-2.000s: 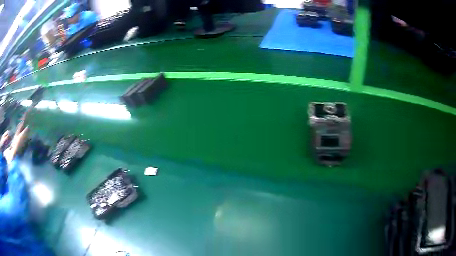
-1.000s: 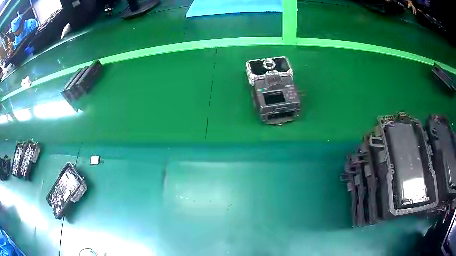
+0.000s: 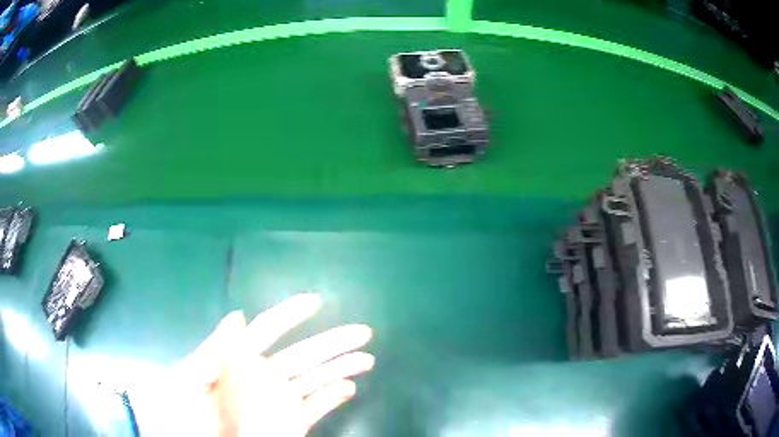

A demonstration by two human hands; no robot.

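Note:
My left hand is at the bottom left of centre, overexposed, with the fingers spread and nothing in it. My right hand is not in view. A camera unit with a mottled pale front frame lies on the bench at upper centre, out of reach of the hand. A board-filled front housing with white-speckled circuitry lies at the left. Several black rear covers with grey inner panels stand stacked upright at the right.
Another speckled housing is cut off at the left edge. A small white square lies near it. Black rectangular blocks stand by the green rail. A dark part lies upper right, another lower right.
My left hand has come into view at the bottom. The view has swung right and downward, so the camera unit and housings sit further left and the rear covers show fully.

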